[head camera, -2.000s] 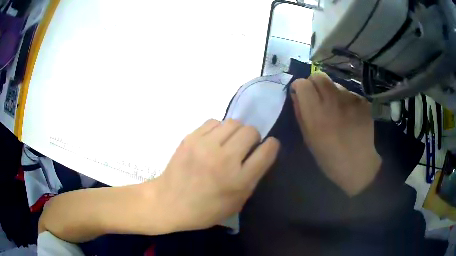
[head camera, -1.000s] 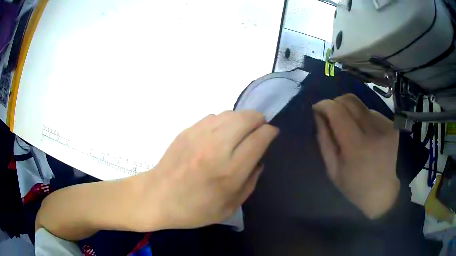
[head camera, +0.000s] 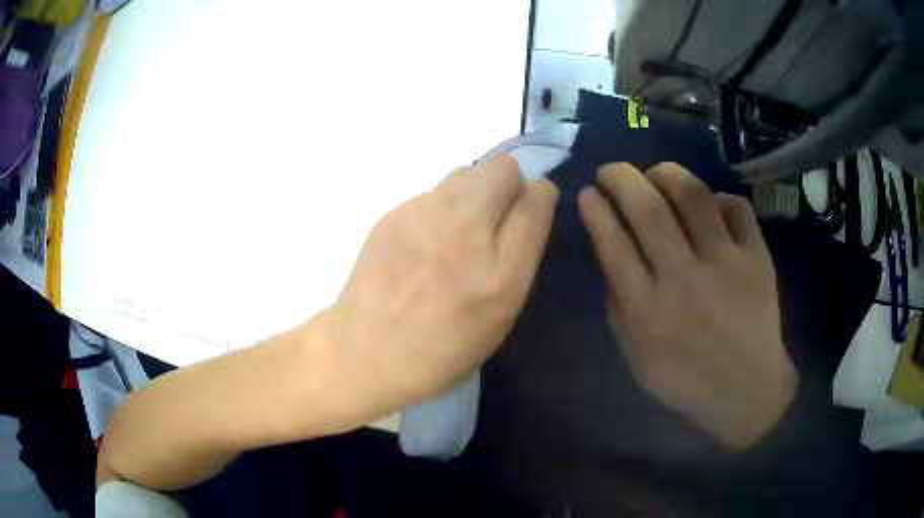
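A dark fabric panel lies over the machine bed and hangs over the front edge. A pale grey-blue panel with a curved edge shows at its left side, partly under my left hand. My left hand pinches the pale panel and the dark cloth's edge between thumb and fingers. My right hand lies on the dark panel with its fingers extended, holding nothing that I can see. The fabric's far end lies by the yellow-green spot under the machine head. The needle itself cannot be made out.
The white table has a yellow-orange strip at its left. Black-handled tools and a blue tool lie right of the machine. A pale rounded thing shows below my left hand. Purple cloth is at the far left.
My left hand has moved up along the pale panel towards the machine head and covers more of it. My right hand's fingers are more spread and flatter on the cloth. The view has shifted slightly.
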